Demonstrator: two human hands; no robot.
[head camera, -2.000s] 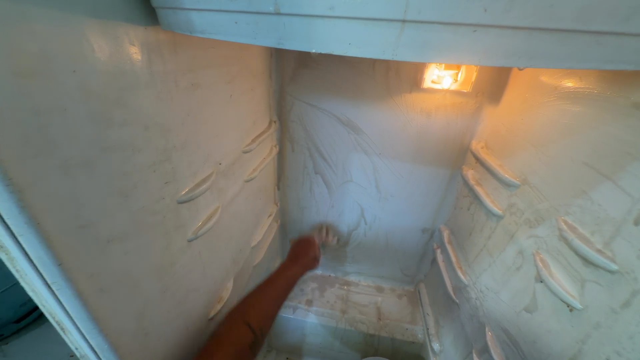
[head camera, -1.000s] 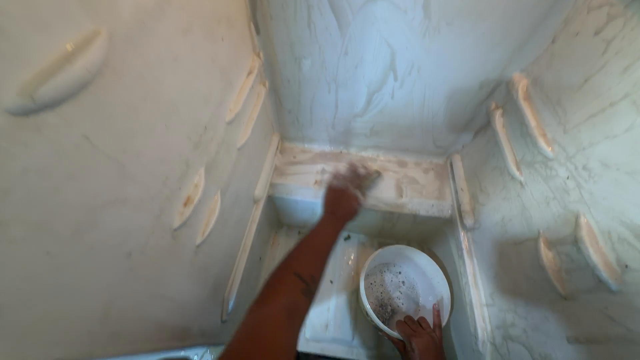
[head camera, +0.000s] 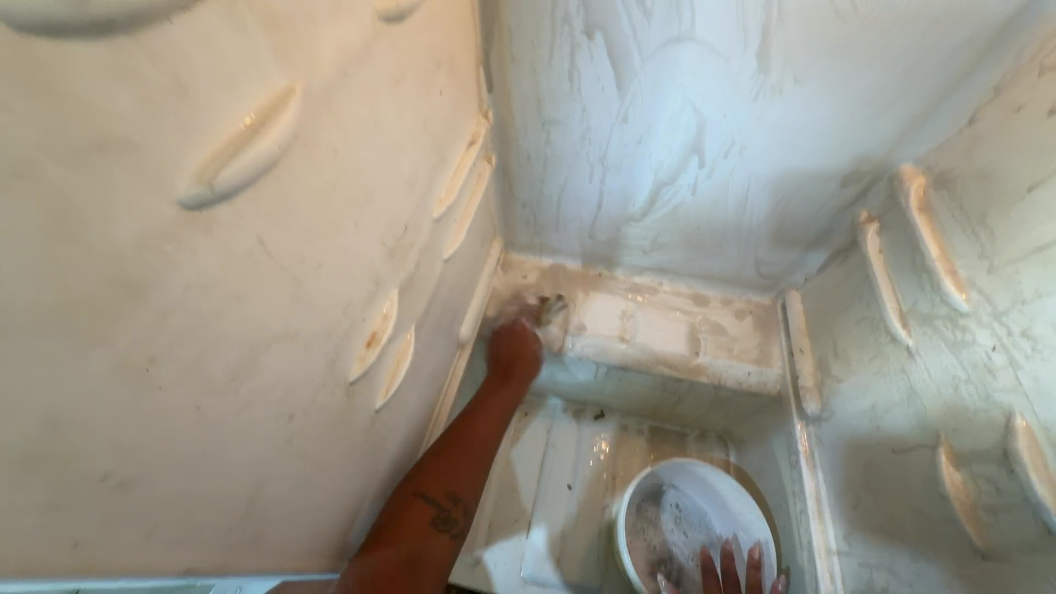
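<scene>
My left hand (head camera: 516, 338) reaches to the left end of the ledge (head camera: 676, 330) at the back of a white refrigerator interior. It is closed on a small, blurred pad (head camera: 551, 309), pressed to the ledge; the pad's exact kind cannot be told. At the lower right, a round white plastic tub (head camera: 623, 528) holds cloudy, sudsy water with dark specks. My right hand (head camera: 730, 569) is at the tub's near side, fingers spread over the inside; its palm is below the view.
Moulded shelf ribs stand out from the left wall (head camera: 247, 371) and the right wall (head camera: 924, 371). The back wall (head camera: 685, 140) carries wet streaks. Below the ledge, the wet floor (head camera: 549, 478) has small dark bits on it.
My left hand has moved from the back wall down to the ledge, then left along it. My right hand's fingers are more spread at the tub than one second ago. The view has tilted down.
</scene>
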